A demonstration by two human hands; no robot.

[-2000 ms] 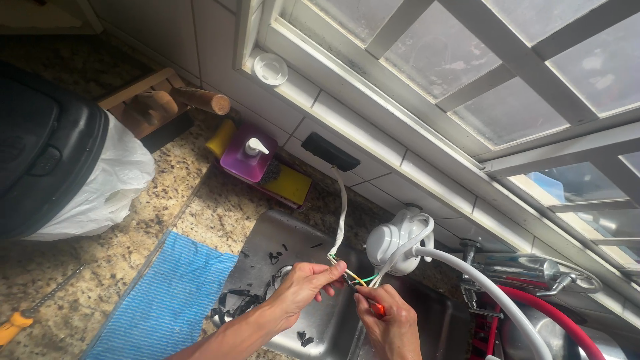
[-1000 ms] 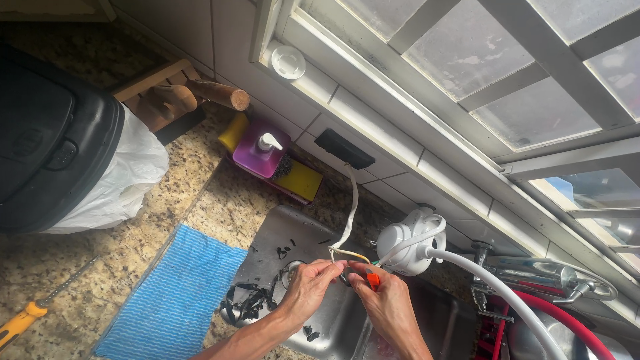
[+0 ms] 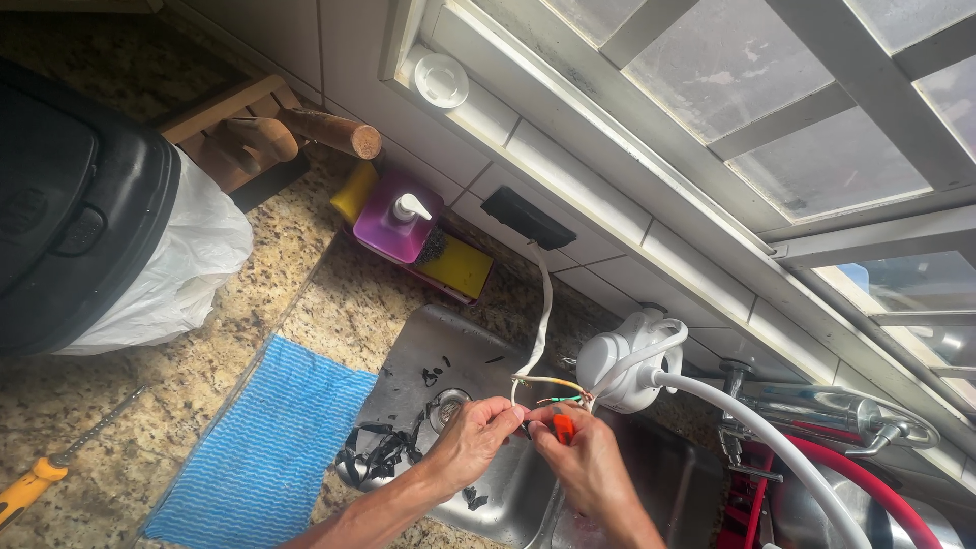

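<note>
Over the steel double sink [image 3: 427, 335], my left hand [image 3: 473, 438] pinches a thin wire at the end of a white cable [image 3: 543, 313] that comes from a black wall plate [image 3: 529, 217]. Close beside it, my right hand [image 3: 576, 450] is closed around a small orange-and-black tool [image 3: 563, 428], mostly hidden by the fingers; its kind cannot be told. Yellowish and green wires [image 3: 558, 399] with bare copper ends run between the cable and a white electric water-heater tap [image 3: 621, 362]. What lies exactly between the fingertips is partly hidden.
Black tape scraps [image 3: 385, 450] lie in the sink. Left of it are a blue cloth [image 3: 267, 450], a screwdriver with yellow handle [image 3: 30, 488] and a black bin [image 3: 76, 206]. A purple soap dispenser [image 3: 396, 217] stands behind. Metal faucet [image 3: 823, 412] and red hose [image 3: 869, 480] are right.
The orange part of the tool now points upward between my right fingers; two seconds ago it pointed down and right. Both hands remain together at the wires. The view has shifted slightly.
</note>
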